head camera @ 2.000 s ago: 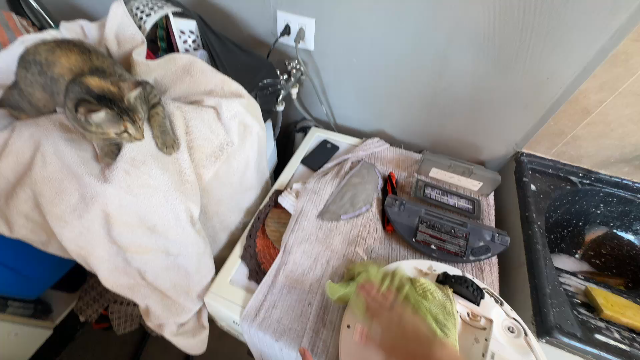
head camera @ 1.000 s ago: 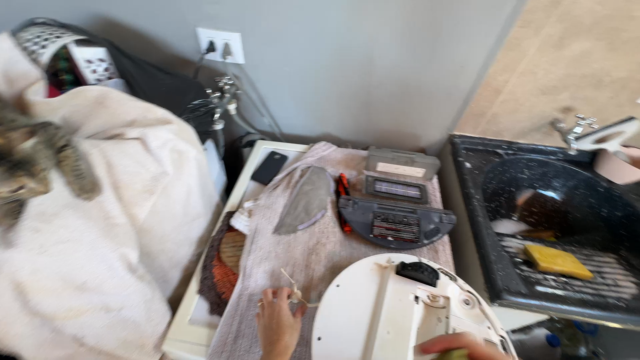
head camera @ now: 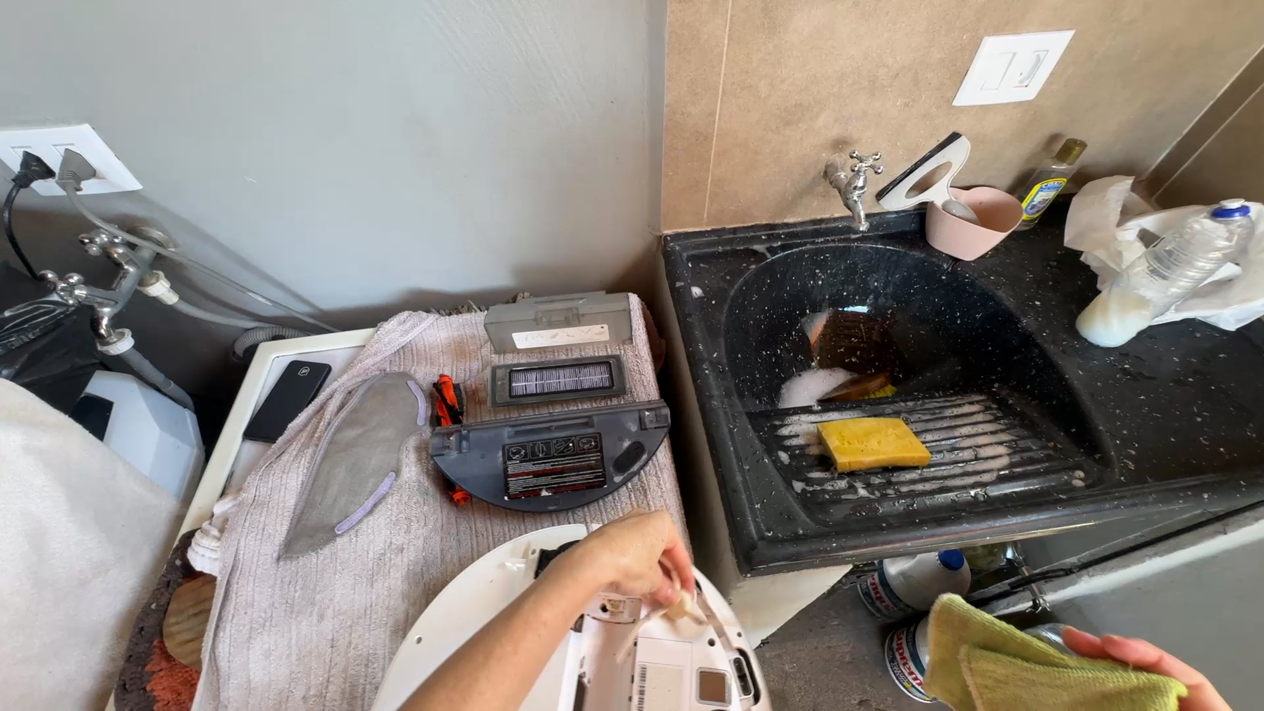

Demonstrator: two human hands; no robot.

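Observation:
Over the upturned white robot vacuum (head camera: pixel 484 592) is my left hand (head camera: pixel 637 563), its fingers pinched on a small pale piece, perhaps string or cloth, at the vacuum's underside. My right hand (head camera: pixel 1136 662) holds a green cloth (head camera: pixel 1037 662) at the lower right, away from the vacuum. On the towel (head camera: pixel 395 523) behind the vacuum lie a dark half-round mop tank (head camera: pixel 553 459), a framed filter (head camera: pixel 559 379), a grey translucent dustbin (head camera: pixel 559 321), a red-and-black roller brush (head camera: pixel 447 400) and a grey mop pad (head camera: pixel 360 454).
A black speckled sink (head camera: pixel 731 474) with a yellow sponge (head camera: pixel 873 443) stands to the right. Behind it are a tap (head camera: pixel 852 188), a pink cup (head camera: pixel 973 232) and a plastic bottle (head camera: pixel 1165 272). A black phone (head camera: pixel 287 400) lies at the left; detergent bottles (head camera: pixel 913 583) stand below the sink.
The view has swung right. My left hand has moved from the towel beside the vacuum onto its underside. The green cloth, on the vacuum two seconds ago, is now held off to the right.

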